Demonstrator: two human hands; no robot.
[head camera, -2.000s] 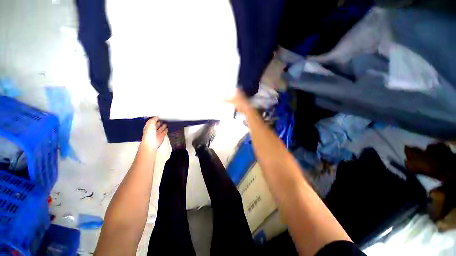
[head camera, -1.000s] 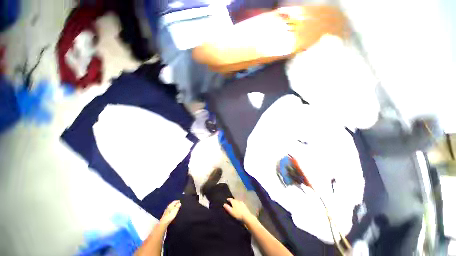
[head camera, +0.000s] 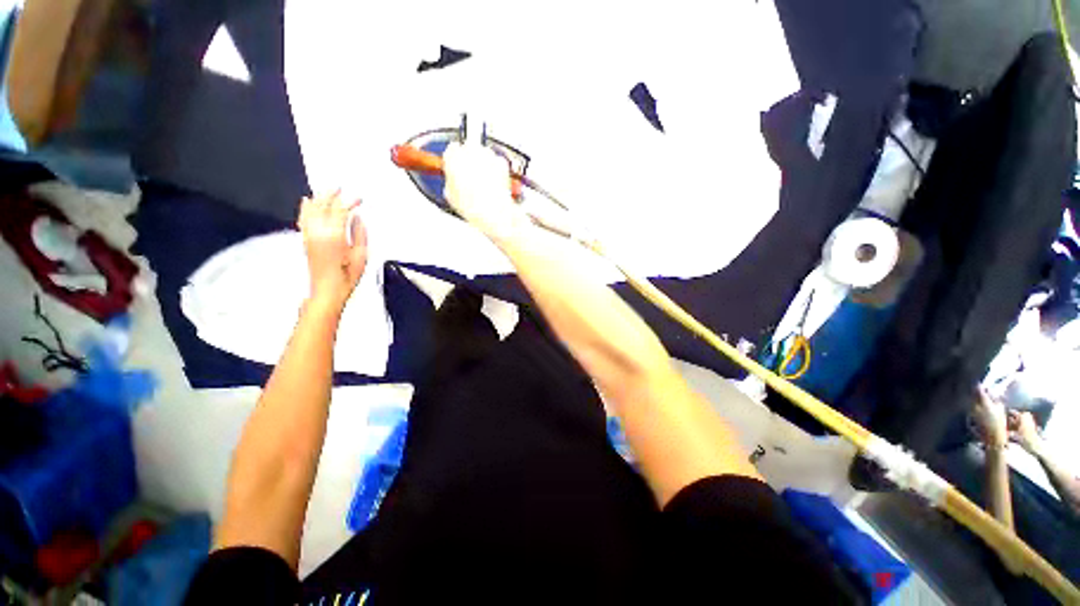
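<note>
A large white fabric piece (head camera: 569, 71) lies flat on the black table cover (head camera: 225, 124). The steam iron (head camera: 429, 180) stands on its near part, with an orange-brown handle. My right hand (head camera: 480, 178) is closed around the handle. My left hand (head camera: 335, 243) is at the cloth's near left edge, fingers apart, holding nothing that I can see. Small dark patches (head camera: 645, 107) show on the white cloth. Another white piece (head camera: 255, 296) on dark navy cloth is at the lower left, partly behind my left forearm.
A tan hose (head camera: 782, 388) runs from the iron to the lower right. A white roll (head camera: 862, 252) and yellow-handled scissors (head camera: 794, 355) are at the right. Blue baskets (head camera: 77, 474) are at the lower left. Another person's hands (head camera: 1001, 420) show at the far right.
My hands have moved from my lap up to the table. The right hand has taken hold of the iron. The view has turned towards the table, and the white piece on navy cloth is now partly hidden.
</note>
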